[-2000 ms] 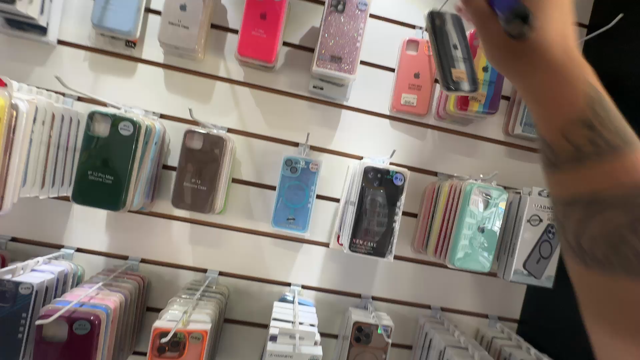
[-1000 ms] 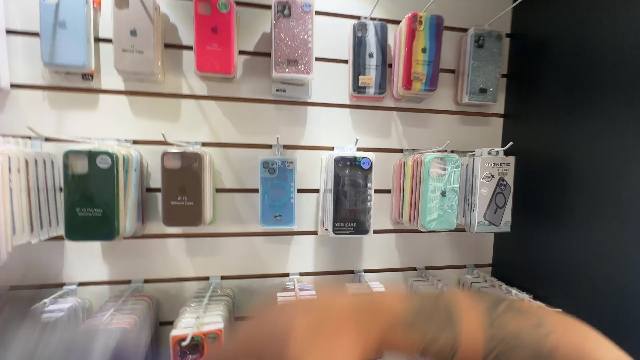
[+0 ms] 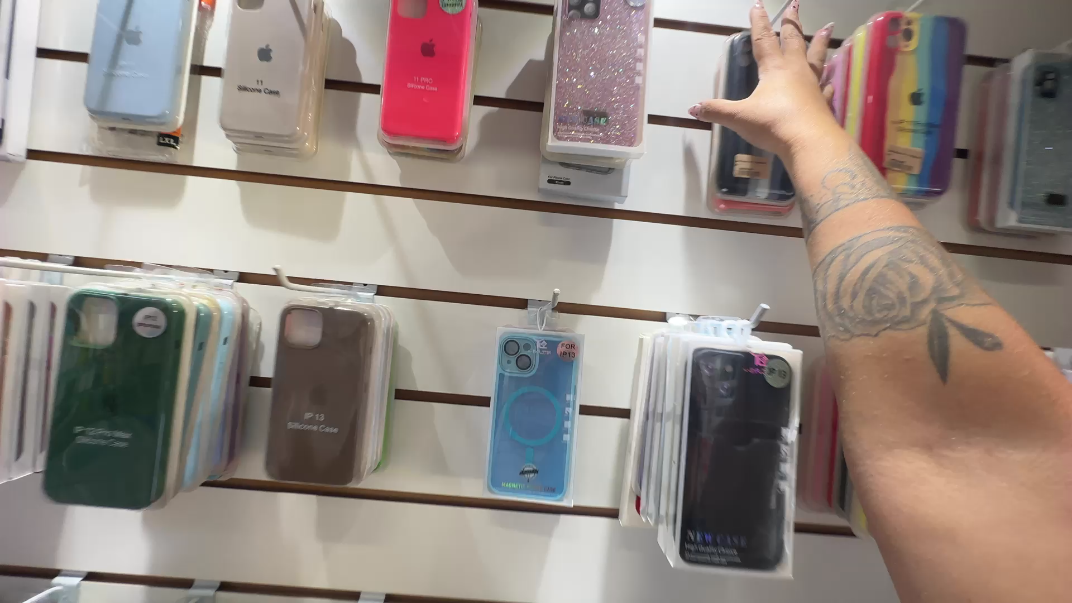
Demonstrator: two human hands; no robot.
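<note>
My right hand (image 3: 775, 88) is raised at the upper right, its fingers spread and pointing up, with the back of the hand facing me. It is at the top of a packaged dark phone case (image 3: 751, 180), beside a metal hook. Whether the fingertips touch the hook or package cannot be told. A reddish case shows behind the dark one. Just to the right hangs a rainbow-striped phone case (image 3: 919, 109) with others behind it. A glittery pink phone case (image 3: 599, 75) hangs to the left of my hand. My left hand is out of view.
White slatwall (image 3: 402, 213) carries rows of packaged cases on hooks. Below hang a green case (image 3: 113, 402), a brown case (image 3: 322, 402), a blue magnetic case (image 3: 532, 419) and a black case (image 3: 737, 461). My tattooed forearm covers part of the right side.
Two seconds ago a dark case was in my raised hand; one second ago it hung on the upper row. The blurred arm was low then, and my right hand is now up at that case. The view is closer.
</note>
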